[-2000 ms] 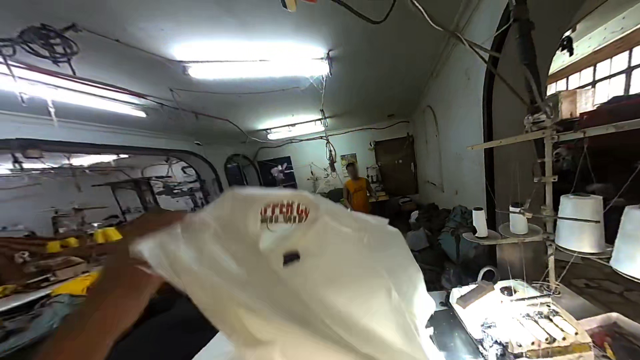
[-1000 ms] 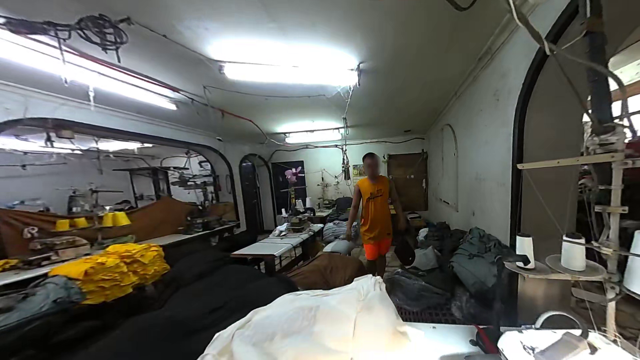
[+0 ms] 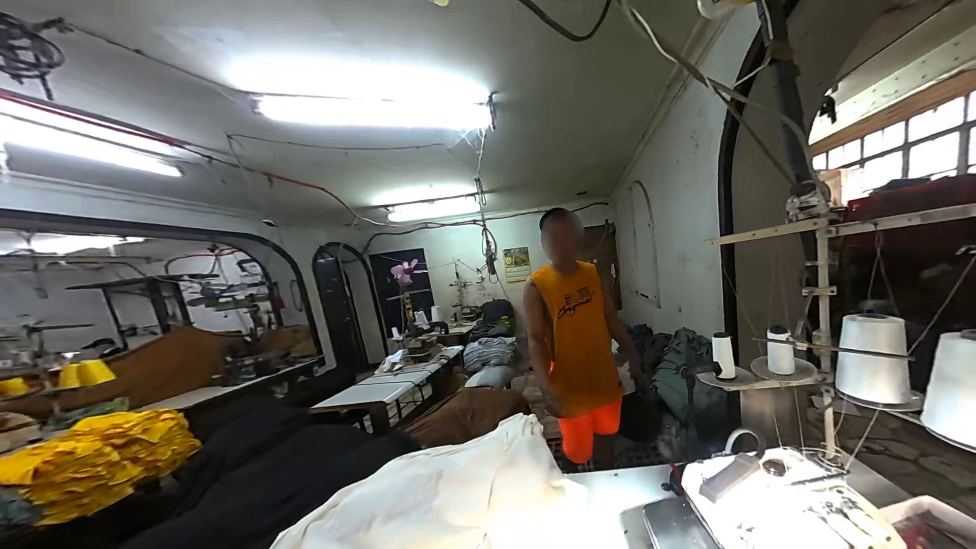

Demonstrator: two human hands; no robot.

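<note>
Neither of my hands shows in the head view now. White cloth (image 3: 450, 488) lies bunched at the bottom middle, on and beside the pale sewing table (image 3: 610, 496). To its right stands a sewing machine (image 3: 785, 503), brightly lit from close by. Cones of white thread (image 3: 873, 358) stand on a thread stand (image 3: 823, 305) behind the machine. Black cloth (image 3: 282, 473) is heaped to the left of the white cloth.
A person (image 3: 576, 335) in an orange sleeveless top stands beyond the table. Folded yellow cloth (image 3: 99, 457) is stacked at the left. A long white-topped table (image 3: 381, 389) stands farther back. Dark bundles (image 3: 686, 374) lie by the right wall.
A raised hand and the white garment filled the lower view two seconds ago; the cloth now lies low and the hand is out of sight. The person in orange has come nearer.
</note>
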